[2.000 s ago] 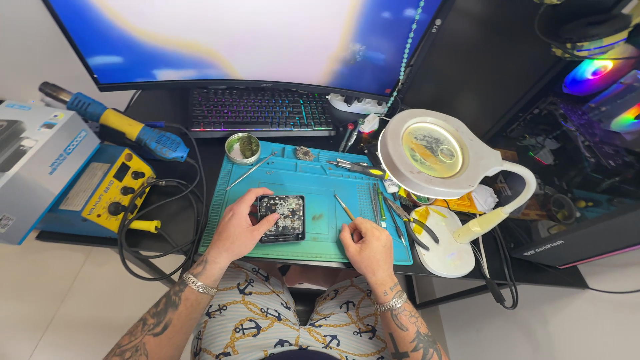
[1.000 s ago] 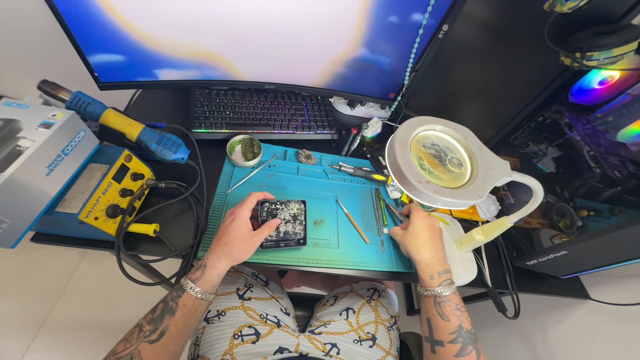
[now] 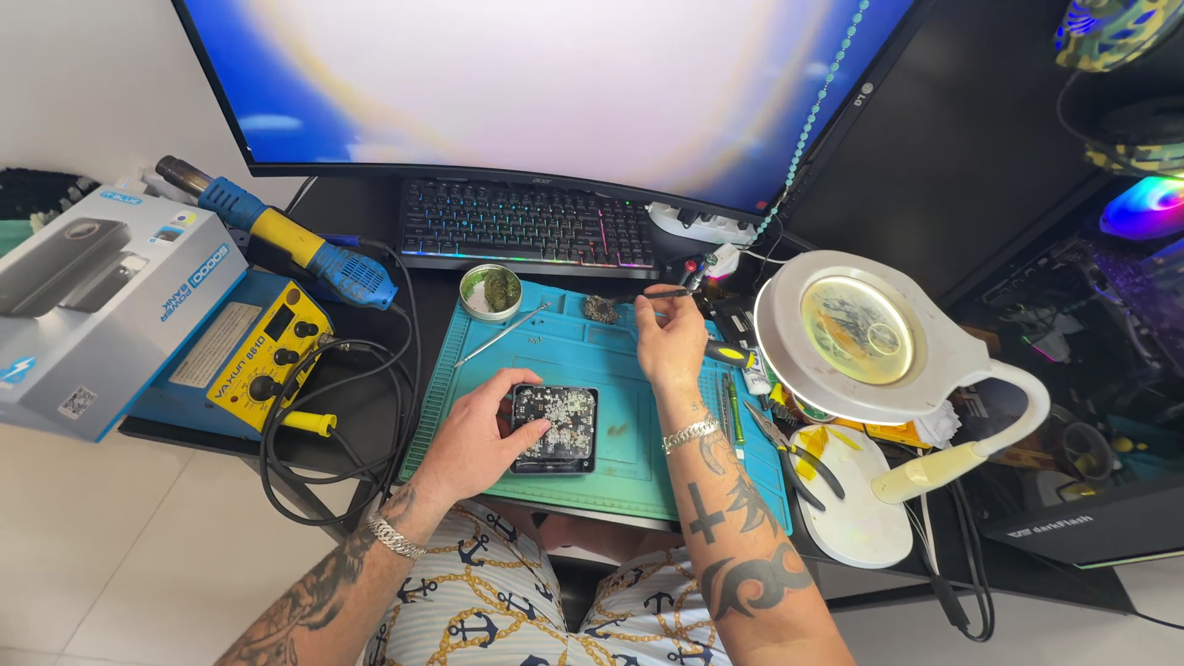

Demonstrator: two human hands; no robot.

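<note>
My left hand [image 3: 481, 435] grips the left side of a black case with a circuit board [image 3: 555, 425] in it, its thumb on the board. My right hand [image 3: 670, 342] is over the back right of the blue-green work mat [image 3: 610, 370] and holds a slim dark tool [image 3: 664, 295], whose tip points left toward a small clump of metal wool [image 3: 600, 309]. A round tin [image 3: 490, 293] with a green and whitish content stands at the mat's back left, and a metal spudger [image 3: 502, 335] lies diagonally just in front of it. A yellow-and-black handle [image 3: 730, 353] shows right of my right hand.
Pliers [image 3: 797, 461] lie at the mat's right edge, beside the base of a magnifier lamp [image 3: 860, 338]. Left are a rework station [image 3: 268, 361] with cables, a hot-air gun [image 3: 277, 236] and a power bank box [image 3: 102, 305]. A keyboard [image 3: 527, 227] and monitor [image 3: 518, 83] stand behind.
My right hand has moved from the tools at the mat's right side to the back of the mat, where it now holds a dark tool. My left hand stays on the case.
</note>
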